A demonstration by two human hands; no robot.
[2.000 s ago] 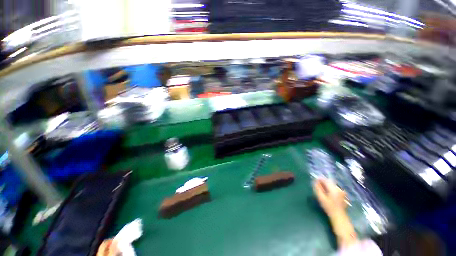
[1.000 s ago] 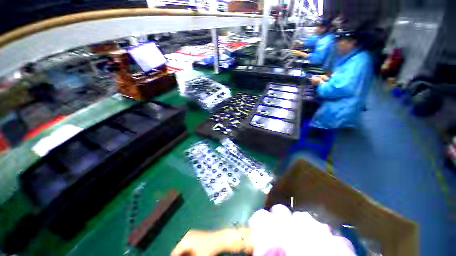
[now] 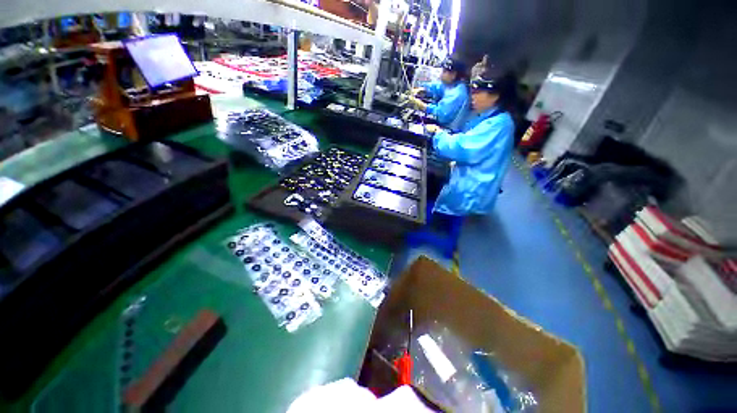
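A white sleeve shows at the bottom edge, in front of the open brown carton (image 3: 517, 339); the hand itself is not visible, and neither is my other hand. A tool with an orange-red handle (image 3: 404, 368) and thin upright metal tip shows over the carton's left part; whether it is held is hidden. Clear lens sheets (image 3: 279, 274) with rows of dark circles lie on the green bench, with another clear strip (image 3: 343, 262) beside them. The carton holds clear plastic scraps, a white strip and a blue piece.
Black foam trays (image 3: 105, 218) stand at left, a brown block (image 3: 174, 359) and narrow dotted strip (image 3: 128, 343) at lower left. Beyond are a loose parts tray (image 3: 319, 181), a phone-panel tray (image 3: 392, 177), bagged parts (image 3: 271, 137) and a wooden stand (image 3: 153, 109). Blue-coated people (image 3: 481, 161) stand beyond; stacked boards (image 3: 679, 282) at right.
The view has turned right, bringing more of the carton and floor into sight. The hand earlier near the lens sheets, then at the bottom edge, is out of sight; the tool handle now shows.
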